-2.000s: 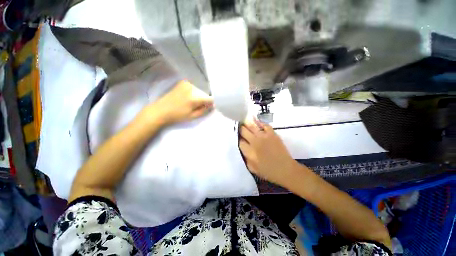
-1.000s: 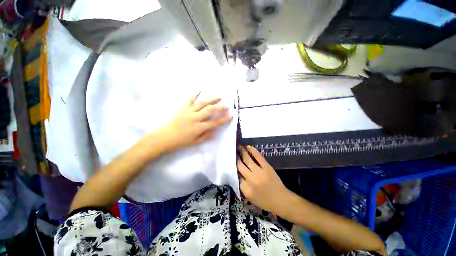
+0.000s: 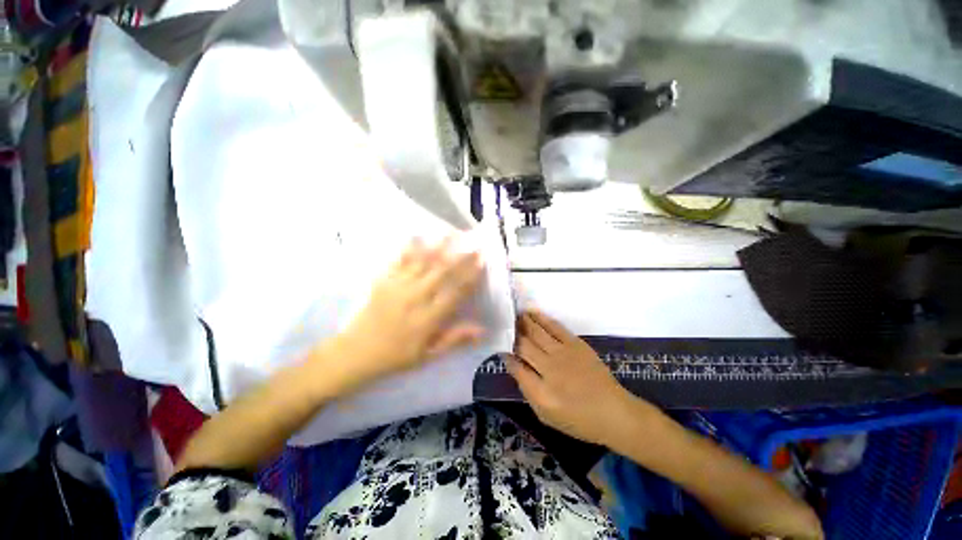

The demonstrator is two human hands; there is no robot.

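A large garment panel (image 3: 285,211), white backing side up, lies left of and under the needle area of the sewing machine (image 3: 717,84). Its right edge runs along the presser foot (image 3: 530,216). My left hand (image 3: 422,306) lies flat on the panel with fingers apart, slightly blurred. My right hand (image 3: 554,369) is at the panel's right edge near the table front, the edge between its fingertips. Dark fabric shows at the panel's far left edge.
A dark scrap piece (image 3: 818,285) lies at the right of the table. A yellow-green tape roll (image 3: 691,205) is behind the needle. The ruler-marked strip (image 3: 728,367) runs along the front edge. A blue basket (image 3: 886,427) stands below right. Orange-striped cloth (image 3: 70,200) hangs at far left.
The panel has moved away from me, towards the machine's far side, since the first frame. The view has shifted. My left hand has moved right of its first place, and my right hand stays at the edge.
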